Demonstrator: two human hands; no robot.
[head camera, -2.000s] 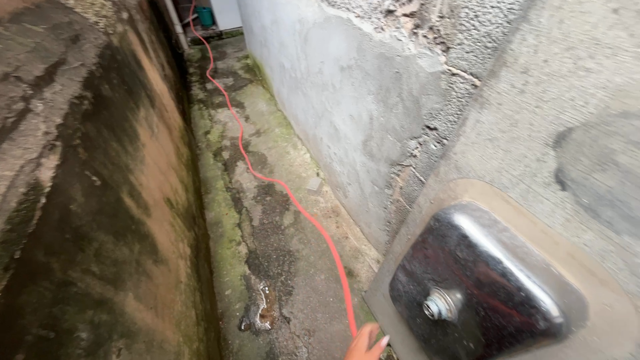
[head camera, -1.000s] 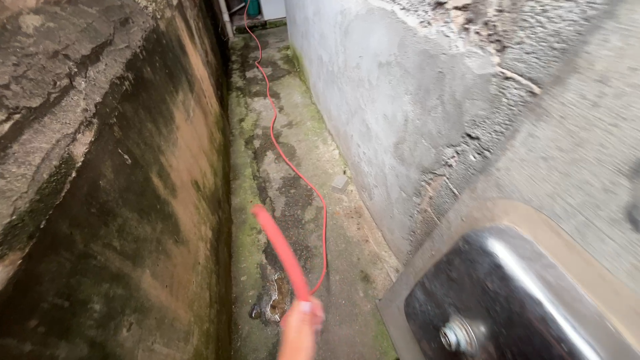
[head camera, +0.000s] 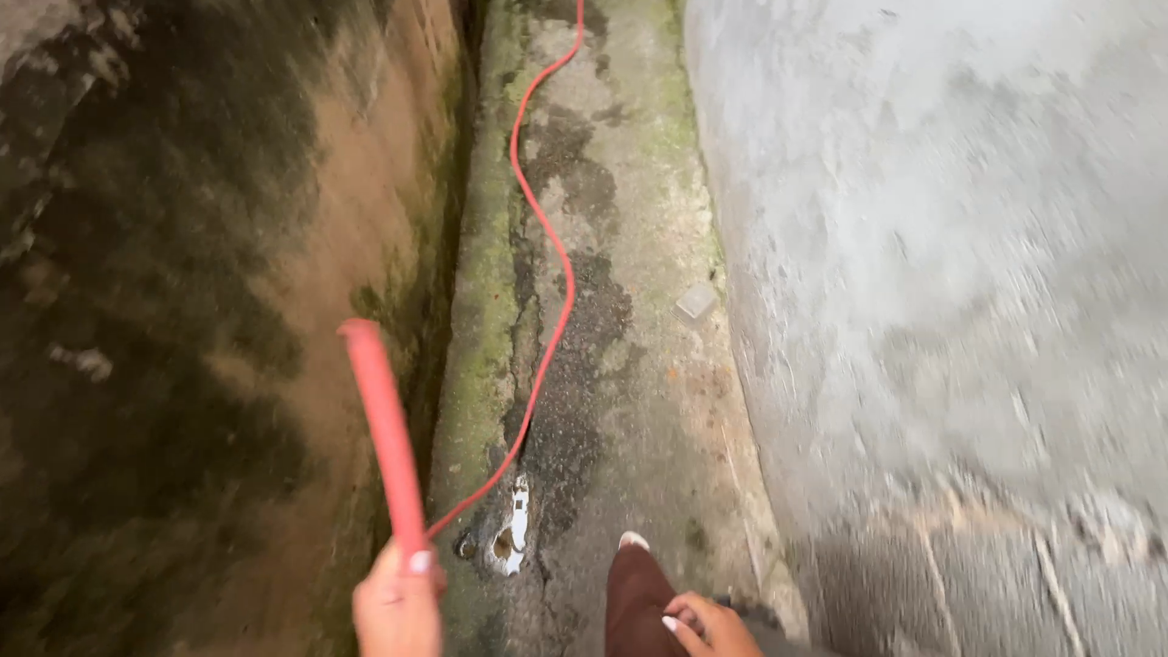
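At the lower left, my left hand (head camera: 399, 598) is closed around a red hose (head camera: 383, 429) near its end. The hose's free end points up in front of the left wall. From my fist the rest of the hose runs to the ground and winds away along the concrete path to the top of the view. My right hand (head camera: 712, 628) hangs at the bottom, close to my leg in brown trousers (head camera: 639, 593). Its fingers are loosely curled, and whether anything lies in them cannot be made out.
A dark, mossy wall (head camera: 228, 365) rises on the left and a grey plastered wall (head camera: 912, 228) on the right. The narrow concrete path (head camera: 657, 411) between them has damp patches, a small puddle (head camera: 516, 534) and a small square piece (head camera: 696, 302) near the right wall.
My right hand has come into view at the bottom. The metal sink seen earlier at the right is out of view. The hose's end is raised, and the view has shifted down and along the path.
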